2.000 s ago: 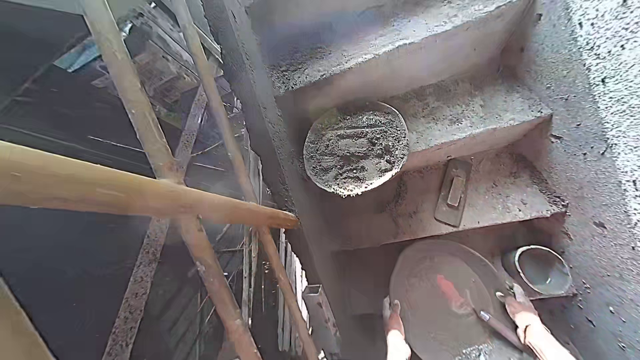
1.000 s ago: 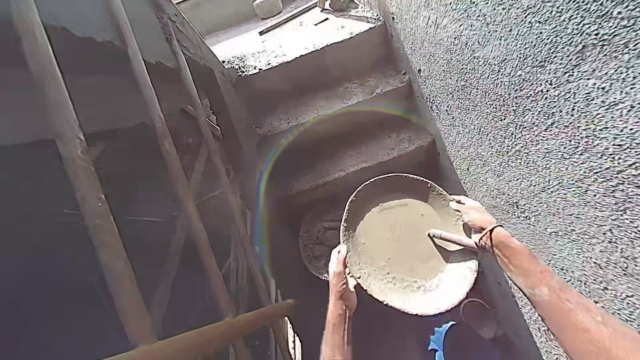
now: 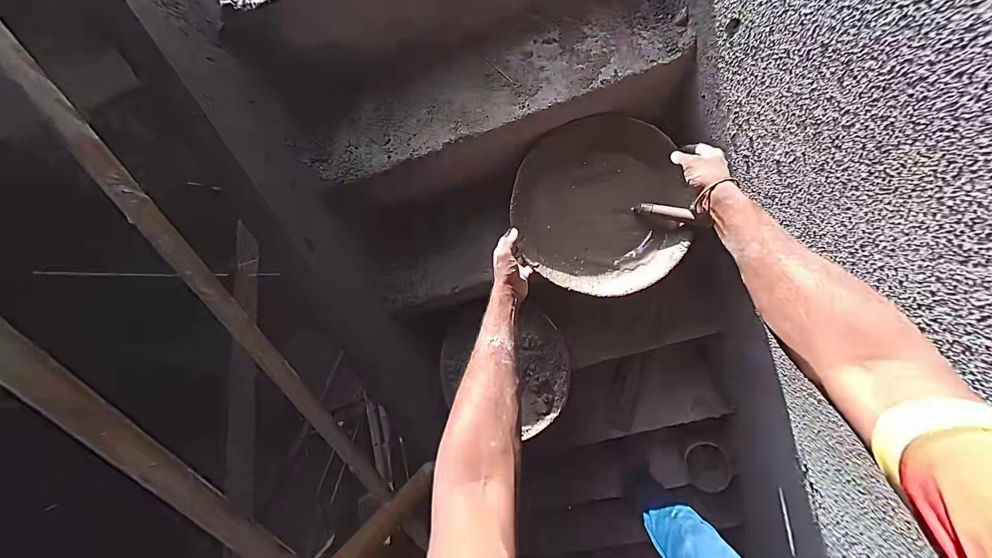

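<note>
A wide, shallow round pan with a smooth grey layer inside is held between my two hands above the concrete stairs. My left hand grips its lower left rim. On its upper right rim my right hand is closed, with a dark cord at the wrist. A tool with a light handle lies in the pan, its end close to my right wrist; its far end is hard to make out. Partly behind my left forearm, a second round pan holds rough, dark material on a lower step.
Concrete steps rise ahead. A rough-textured wall borders the right side. Wooden poles cross the dark area at left. A small round container stands on a lower step, near blue fabric.
The pan in my hands has moved up the stairs, above the second pan. It was low by the small container two seconds ago. The view has shifted greatly.
</note>
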